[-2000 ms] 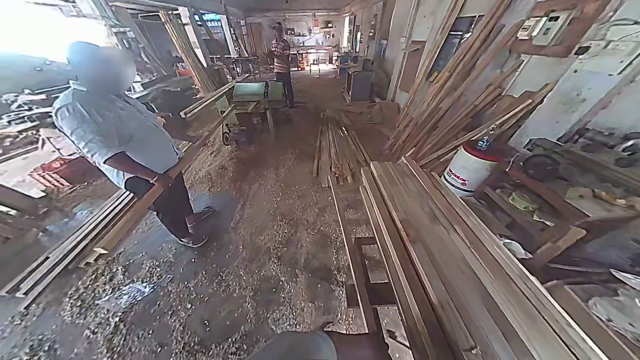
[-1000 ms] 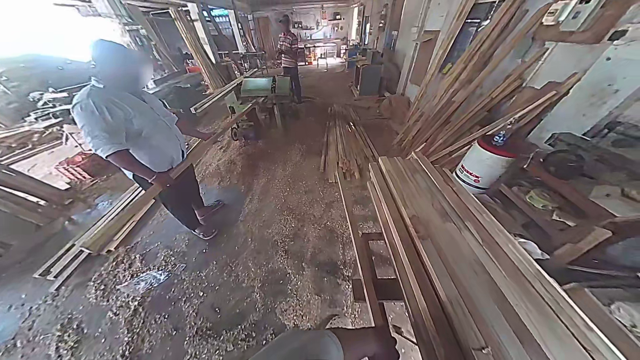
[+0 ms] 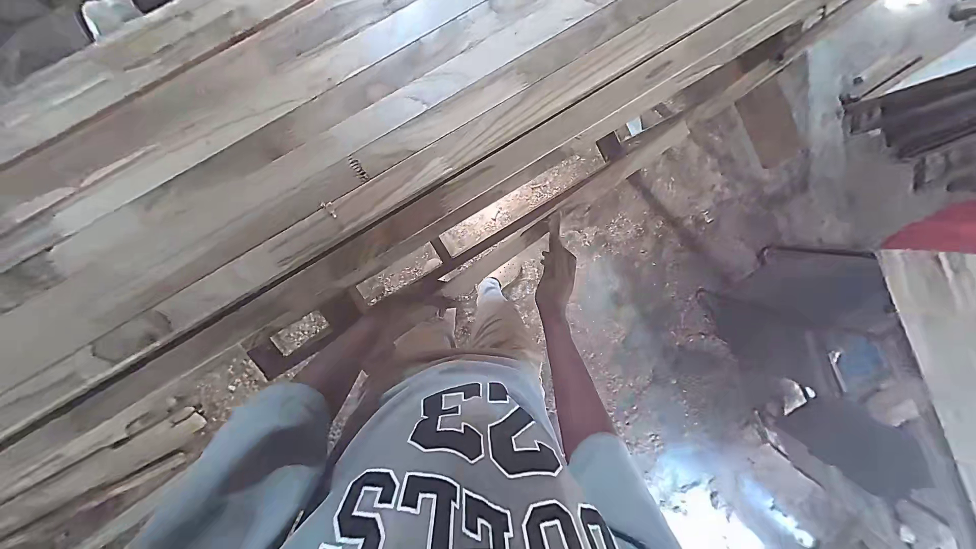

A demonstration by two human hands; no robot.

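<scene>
A stack of long wooden planks runs diagonally across the upper left. Along its near side is a narrow wooden rail with short cross-pieces. My left hand is at the rail's near part, dark and blurred, so its grip is unclear. My right hand is beside the rail's outer edge, index finger extended toward it and other fingers curled; I cannot tell whether it grips the wood. A small coiled shaving lies on the planks.
Wood shavings cover the floor around my legs and under the rail. More rough boards lie at lower left. At the right edge are a pale panel, a red object and dark, blurred shapes.
The view has swung steeply down toward my body. Both hands are now in view at the rail; one second ago only one hand showed, at the bottom edge.
</scene>
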